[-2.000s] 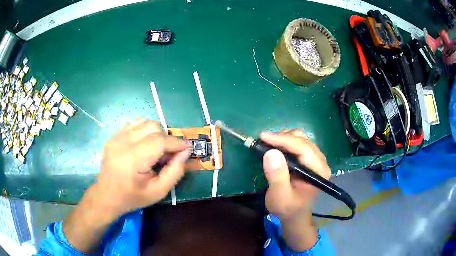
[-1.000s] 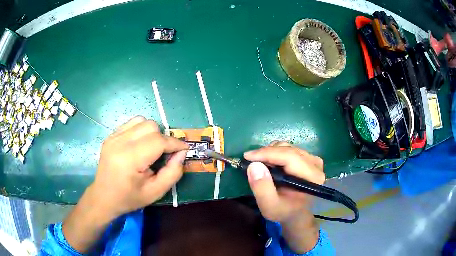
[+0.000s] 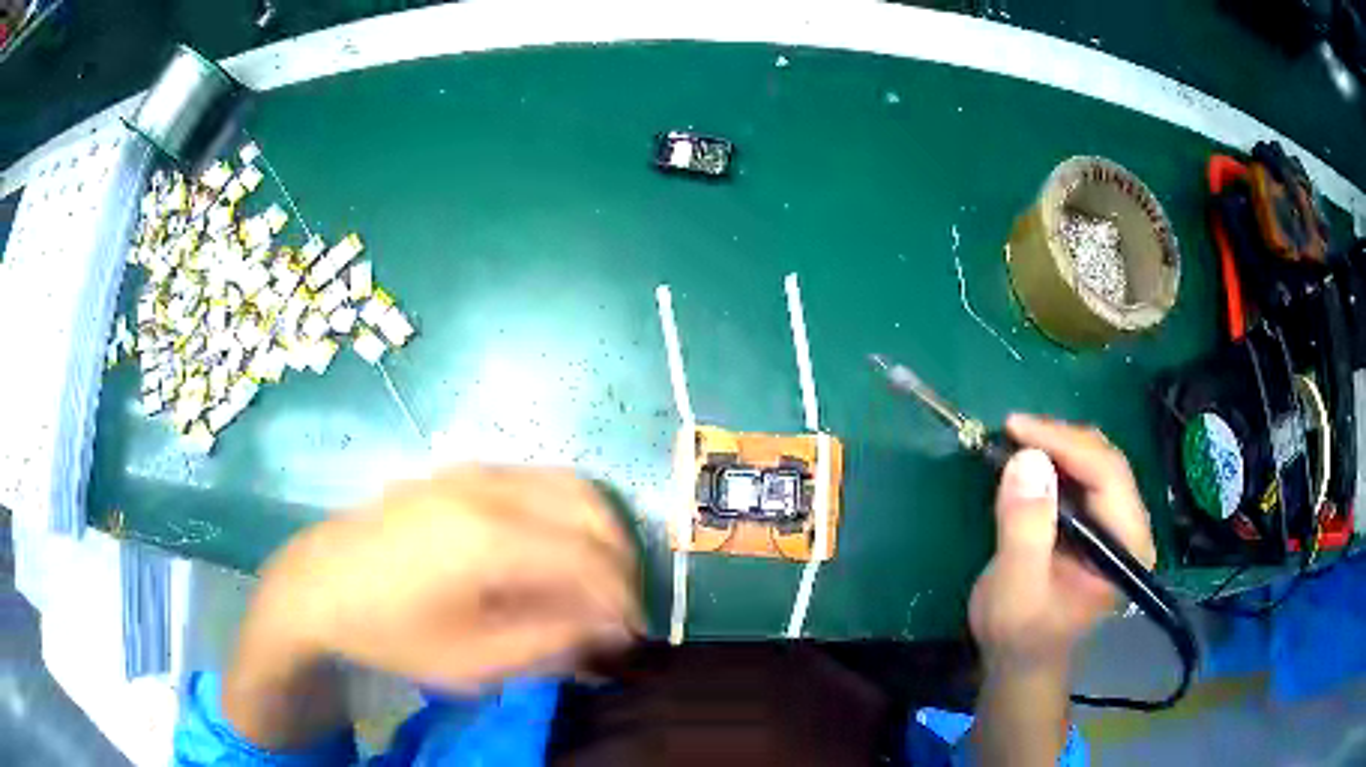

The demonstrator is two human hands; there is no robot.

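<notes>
A small black electronic unit (image 3: 760,493) with a silvery patch sits in the orange-brown fixture (image 3: 761,547). My left hand (image 3: 472,577) is blurred, left of the fixture and away from it; whether it holds anything cannot be told. My right hand (image 3: 1061,525) holds the black soldering iron (image 3: 1106,552), its tip up and right of the fixture, off the unit. Pale battery cells (image 3: 247,307) are piled at the left. Thin solder wire (image 3: 402,396) runs out beside the pile.
A tan pot (image 3: 1056,277) with silvery filling stands at right, a bent wire offcut (image 3: 974,306) beside it. Another black unit (image 3: 694,153) lies at the back. A fan (image 3: 1216,462) and red tray with tools (image 3: 1228,255) are far right. A grey cylinder (image 3: 186,108) stands upper left.
The view has shifted left. My left hand has left the fixture and moved left. The iron, on the unit a second ago, is lifted away to the right. The unit shows uncovered.
</notes>
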